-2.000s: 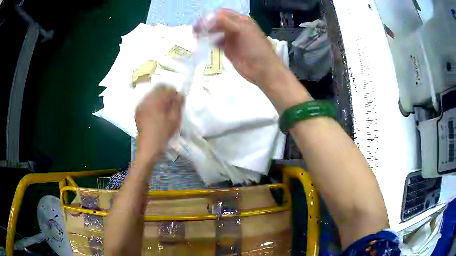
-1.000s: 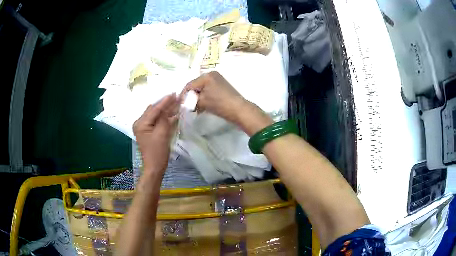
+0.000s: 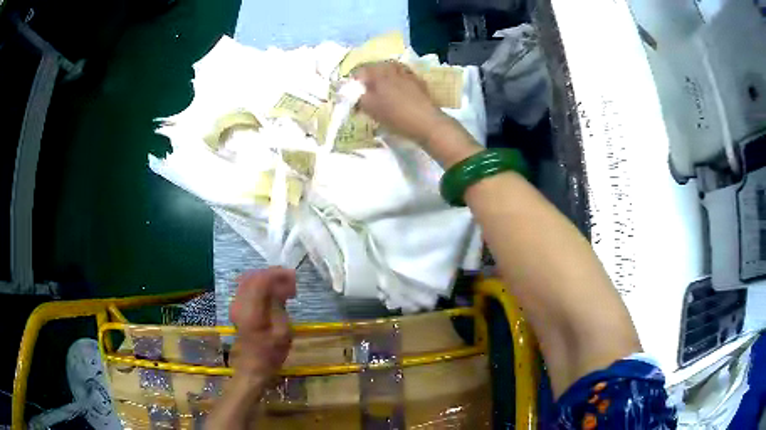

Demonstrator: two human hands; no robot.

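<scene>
A pile of white cut fabric pieces (image 3: 378, 189) lies on the grey-white bench, bunched at its middle. Several tan bundle tickets (image 3: 294, 109) lie on the pile. A narrow white fabric tie strip (image 3: 338, 122) runs across the bunched middle. My right hand (image 3: 390, 97) pinches its upper part over the far side of the pile. My left hand (image 3: 264, 311) is closed at the near edge of the pile, above the yellow rail, where the strip's lower part reaches its fingers. My right fingers partly cover a ticket.
A cart with yellow tubular rails (image 3: 315, 366) and a taped cardboard top (image 3: 437, 399) stands nearest me. The sewing table (image 3: 621, 168) with a white machine (image 3: 714, 92) is at the right. White fabric hangs beneath the table's edge. The green floor is at the left.
My hands were close together over the middle of the pile. My right hand has moved up and away, my left hand down towards me. The fabric is more bunched and the tickets have shifted.
</scene>
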